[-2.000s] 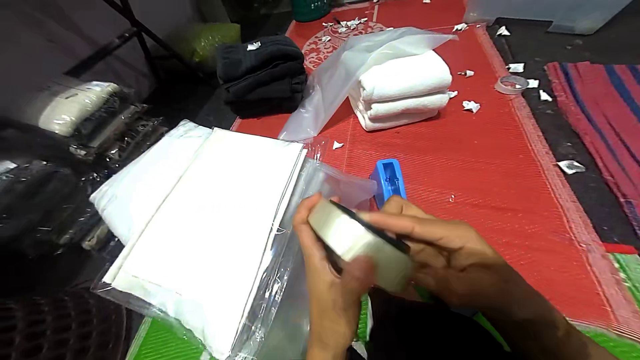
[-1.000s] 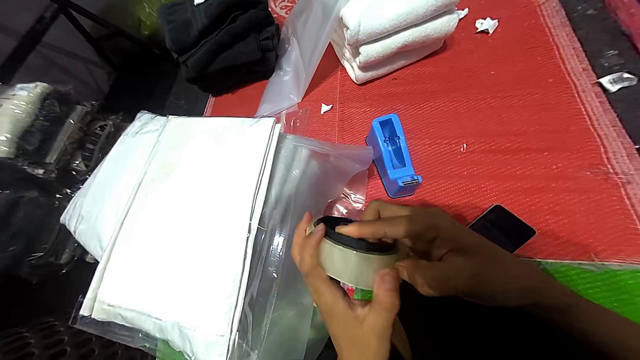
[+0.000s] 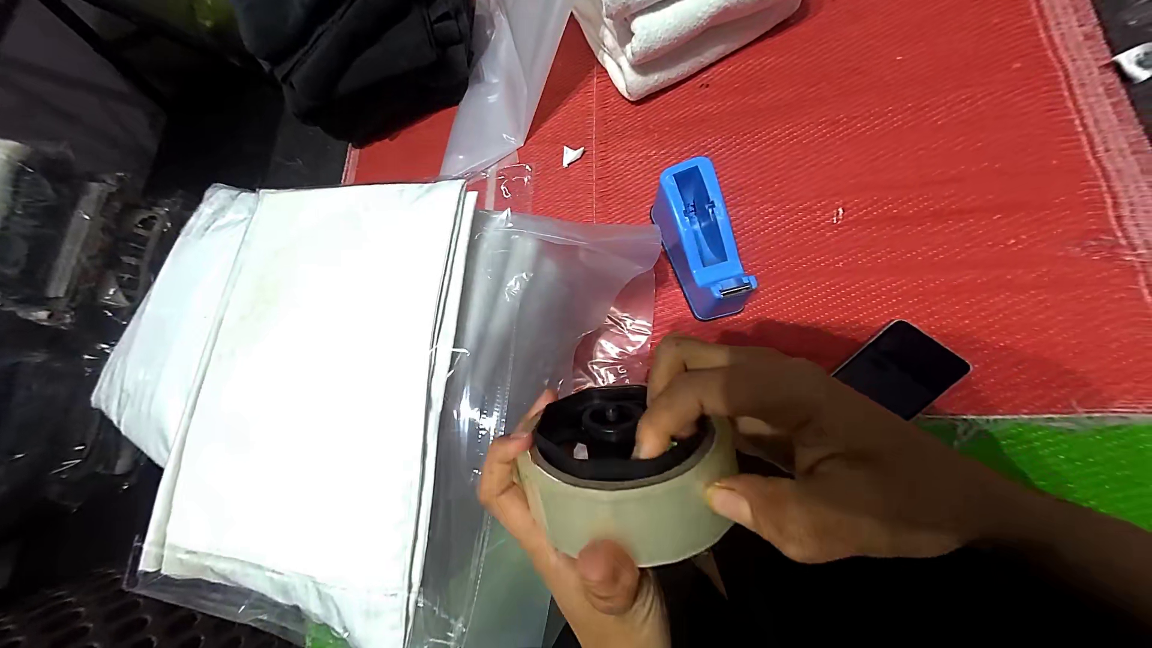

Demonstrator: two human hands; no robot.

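Note:
A wide roll of clear tape (image 3: pixel 630 520) with a black plastic hub (image 3: pixel 612 423) in its core is held between both hands. My left hand (image 3: pixel 576 558) grips it from the left and below, its thumb on the near outer face. My right hand (image 3: pixel 792 441) holds the right side, thumb against the tape and a fingertip inside the core by the hub. Beyond the roll, an empty blue tape dispenser (image 3: pixel 704 238) stands on the red woven mat. To the left lies a folded white cloth (image 3: pixel 306 378) on a clear plastic bag (image 3: pixel 522 333).
A phone (image 3: pixel 904 369) lies right of my right hand, near the red mat's (image 3: pixel 900 180) edge. Folded black cloths (image 3: pixel 378 63) and white towels (image 3: pixel 684 36) are at the back, with plastic sheeting (image 3: pixel 504 90) between. Plastic-wrapped items (image 3: pixel 81 252) lie at the far left.
The tape roll, tilted and blurred two seconds ago, now shows its open core upward, still in both hands. The view has shifted closer to the near part of the mat.

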